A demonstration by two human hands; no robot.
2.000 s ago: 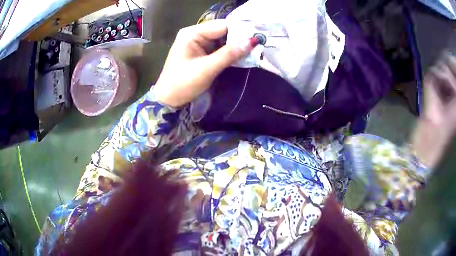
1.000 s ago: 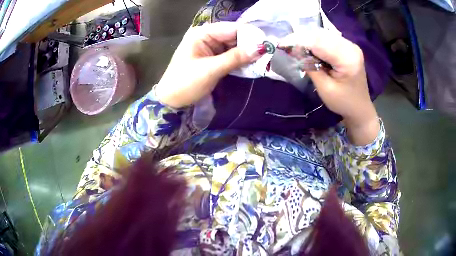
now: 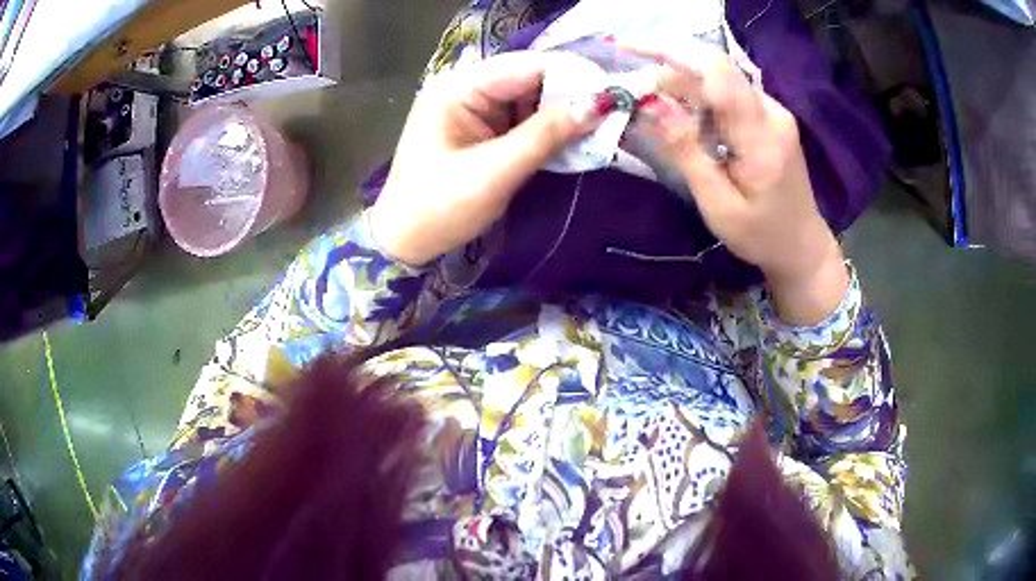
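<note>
The purple garment [image 3: 659, 216] lies across my lap with its white lining [image 3: 585, 142] turned up. My left hand [image 3: 466, 153] pinches the lining beside a small round dark button [image 3: 620, 100]. My right hand [image 3: 738, 159] has its fingertips at the button's other side. A small shiny thing shows at its fingers, too blurred to name; a needle cannot be made out. A loose pale thread [image 3: 571, 216] hangs from the cloth below my left hand. A pale line of stitching [image 3: 653, 257] shows on the purple cloth.
A translucent pink bin [image 3: 216, 182] stands on the green floor at the left. A tray of small bobbins or spools [image 3: 252, 62] is behind it. A wooden table edge [image 3: 142, 43] crosses the upper left. A dark panel with a blue edge [image 3: 952, 148] stands at the right.
My right hand has come in from the far right to the button. Since the last earlier frame its fingertips have closed in on the button, and the white cloth has shifted slightly.
</note>
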